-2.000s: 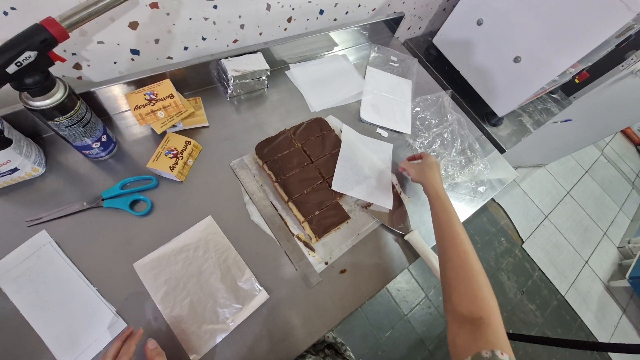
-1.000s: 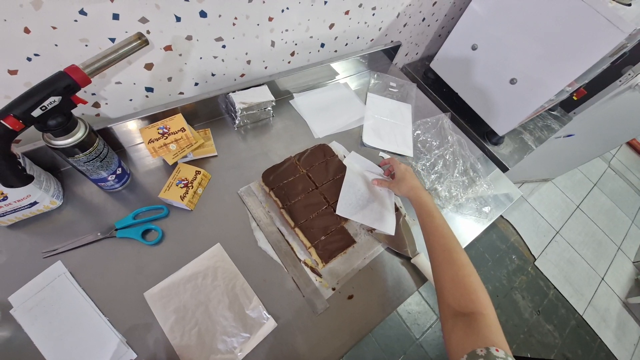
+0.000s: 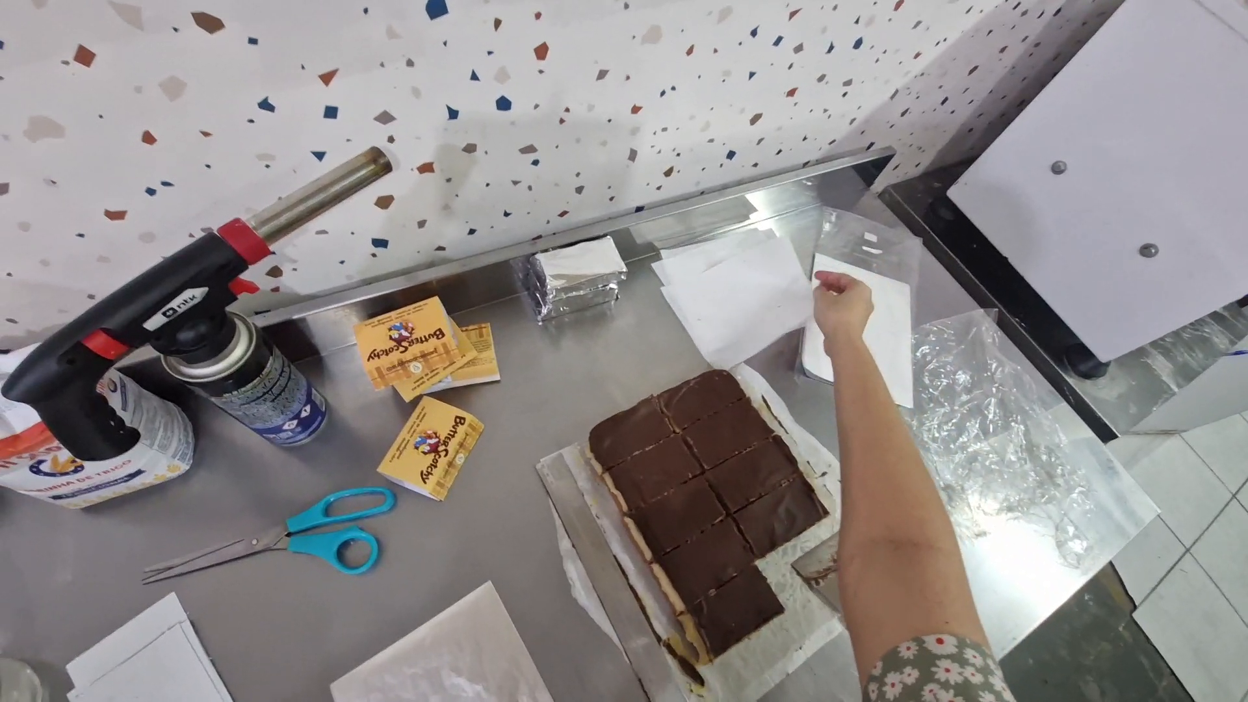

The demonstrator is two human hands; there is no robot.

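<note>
My right hand (image 3: 842,310) reaches to the back of the steel table, its thumb and fingertips pinched at the edge of a white paper sheet (image 3: 746,292) and beside a clear plastic sleeve with white paper (image 3: 880,331). Below it, chocolate-topped squares (image 3: 697,468) lie in a cut block on parchment, one square absent from the right front corner. The blade of a spatula (image 3: 819,565) rests there, partly hidden by my forearm. A waxy sheet (image 3: 448,653) lies at the front. My left hand is out of view.
Teal-handled scissors (image 3: 336,531), printed cards (image 3: 431,448) and a foil-wrapped stack (image 3: 580,278) lie on the table. A blowtorch (image 3: 195,292) on its gas can and a flour bag (image 3: 146,439) stand at left. Crumpled clear plastic (image 3: 1004,439) lies right, near a white appliance (image 3: 1121,175).
My right hand has moved back from the block to the papers. The white sheet that covered part of the block is off it. My left hand, at the bottom edge earlier, has left view.
</note>
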